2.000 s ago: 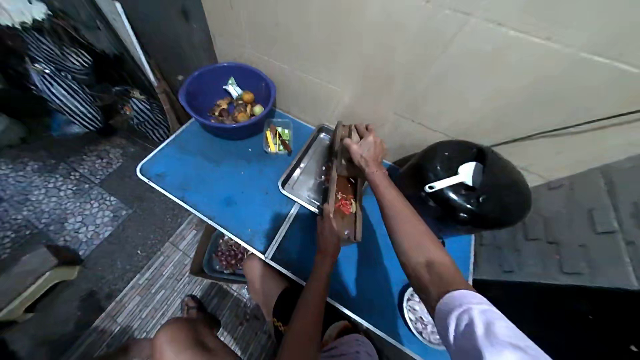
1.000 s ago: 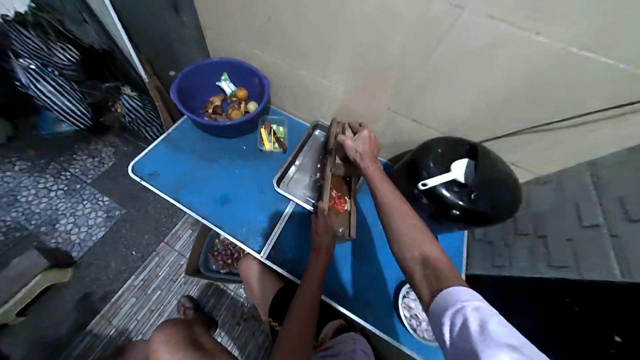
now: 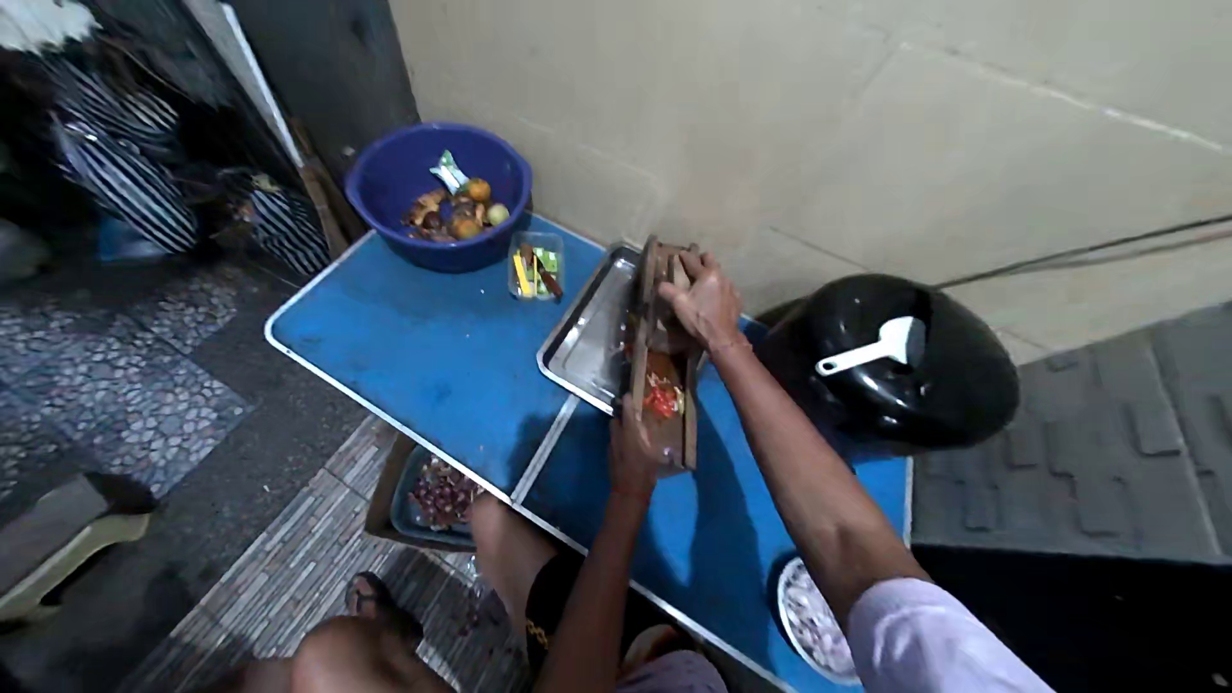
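Observation:
A long wooden slicer frame (image 3: 689,423) stands tilted over a rectangular metal tray (image 3: 589,337) on the blue table. My left hand (image 3: 632,445) grips the frame's near left side. Near its far end, my right hand (image 3: 705,300) is closed on a wooden block (image 3: 674,322) in the frame. Small red and pale pieces (image 3: 662,397) lie on the frame's bed between my hands. What lies under the block is hidden.
A purple basin (image 3: 438,252) with fruit and a small clear plastic container (image 3: 535,267) stand at the back left. To the right, a white-handled scraper (image 3: 871,348) rests on a black rounded object (image 3: 972,385). A bowl of pale pieces (image 3: 816,621) sits near the front edge.

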